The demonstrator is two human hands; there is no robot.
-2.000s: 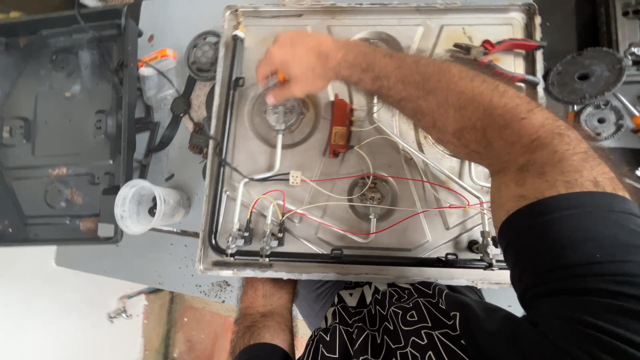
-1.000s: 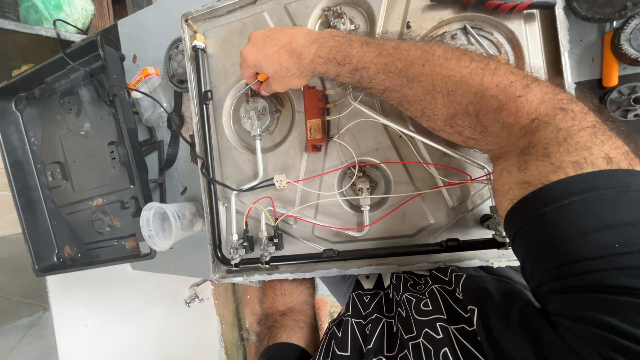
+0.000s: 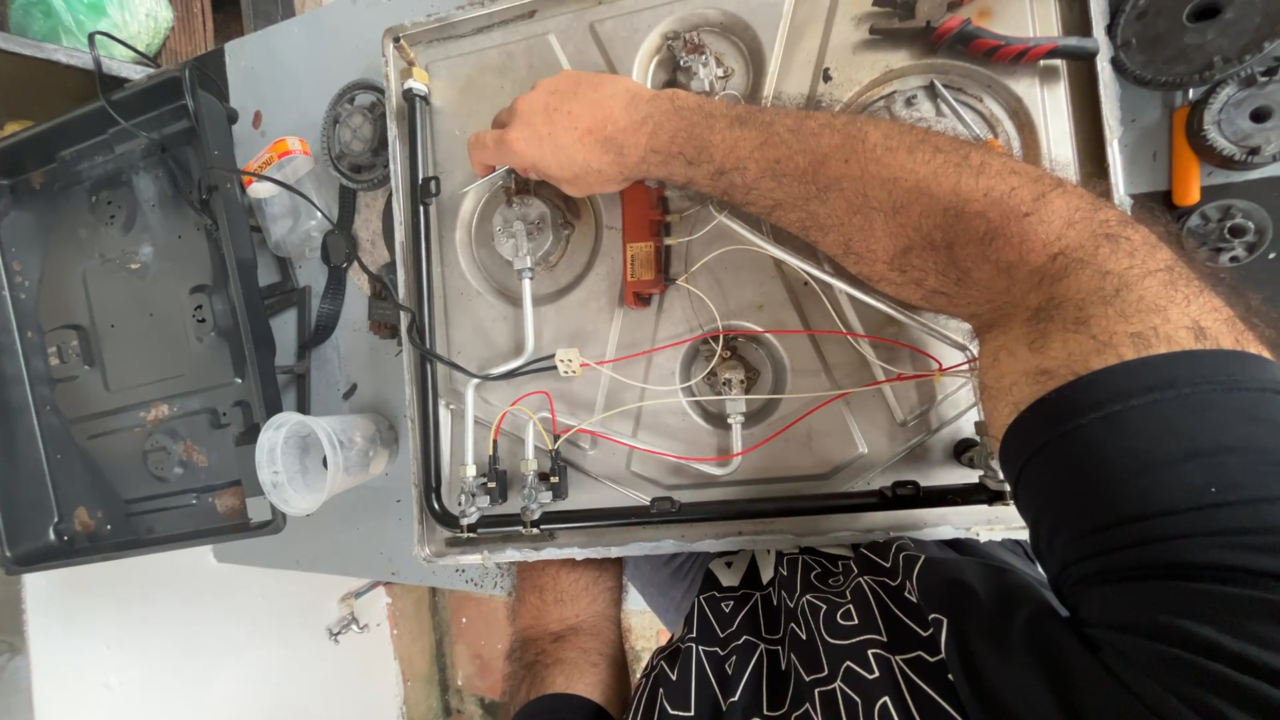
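The underside of a gas cooktop (image 3: 600, 430) faces up, with burners, aluminium gas tubes and red and white wires. My right hand (image 3: 570, 135) is at the upper left burner (image 3: 525, 235), fingers closed on a thin metal tool (image 3: 487, 179); its handle is hidden. Beside that burner lies a red-brown ignition module (image 3: 643, 245). A white terminal block (image 3: 568, 362) joins black and coloured wires. Two valves with black switches (image 3: 553, 476) stand at the lower left. My left forearm passes below the cooktop's near edge; the left hand itself is hidden.
Left are a black plastic tray (image 3: 130, 300), a clear plastic cup (image 3: 310, 465), a clear container with an orange label (image 3: 290, 200) and a black watch (image 3: 338, 248). Red-and-black pliers (image 3: 1010, 42) rest on the cooktop's far right. Burner parts (image 3: 1200, 40) lie beyond its right edge.
My right hand stays around the upper left burner, with small shifts. An orange part seen at its fingers earlier is now out of sight. The view has shifted.
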